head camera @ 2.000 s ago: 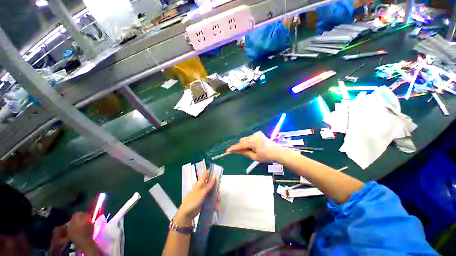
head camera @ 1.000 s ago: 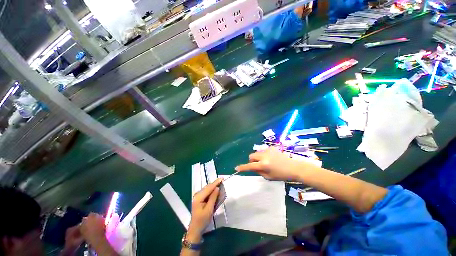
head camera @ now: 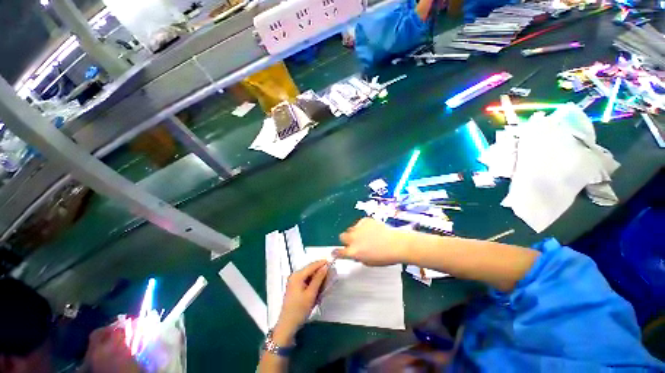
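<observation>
My left hand (head camera: 310,285) and my right hand (head camera: 362,244) are close together above the left part of a white sheet (head camera: 372,295). Their fingertips meet at a small, thin piece, mostly hidden and too blurred to name. White flat strips (head camera: 275,266) lie side by side left of my left hand, partly behind it. Another flat strip (head camera: 243,295) lies slanted farther left. A near pile of short white strips (head camera: 419,211), with a lit LED stick (head camera: 407,173) glowing cyan to green, lies beyond my right hand.
Crumpled white sheets (head camera: 550,167) lie at right. A small open carton (head camera: 286,120) is across the green belt. A metal post (head camera: 131,191) slants down at left. Another person's hand (head camera: 109,350) is by glowing sticks, lower left. A socket strip (head camera: 310,23) is on the rail.
My right hand has closed in on my left fingertips. The grey strip upright in my left hand two seconds ago no longer shows there. The view has shifted slightly.
</observation>
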